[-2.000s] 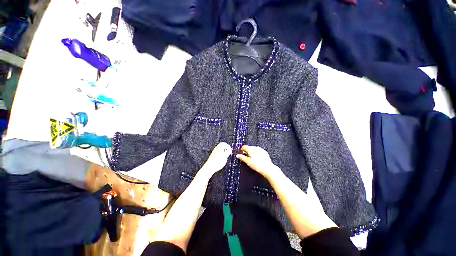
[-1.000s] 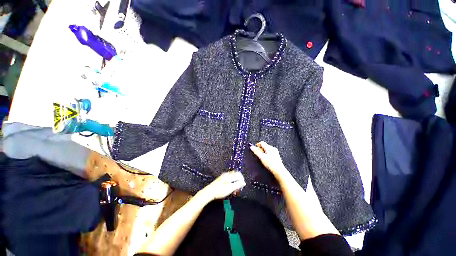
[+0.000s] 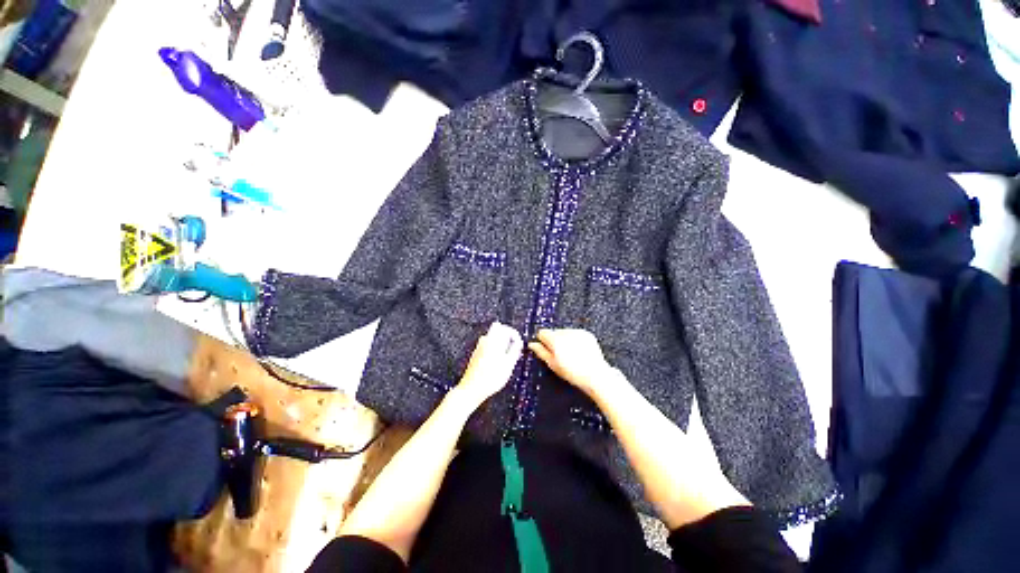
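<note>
A dark grey tweed jacket (image 3: 481, 213) lies front up on the white table, with a dark hanger (image 3: 584, 69) in its neckline. A speckled purple-navy braid trim (image 3: 556, 241) runs down its front placket. My left hand (image 3: 492, 356) and my right hand (image 3: 568, 356) meet at the placket below the chest pockets. The fingers of both hands are closed on the placket edge. Whether a small tool is in either hand cannot be told.
Navy coats (image 3: 828, 101) lie beyond the jacket, and folded navy pieces (image 3: 884, 336) at right. At left lie a purple bottle (image 3: 213, 90), a teal tool (image 3: 207, 280) with a yellow label, and a black corded tool (image 3: 242, 459) on a wooden board (image 3: 324, 414).
My left hand has moved up from the lower placket, and my right hand slightly left and down; they now meet at the placket. The view has shifted slightly.
</note>
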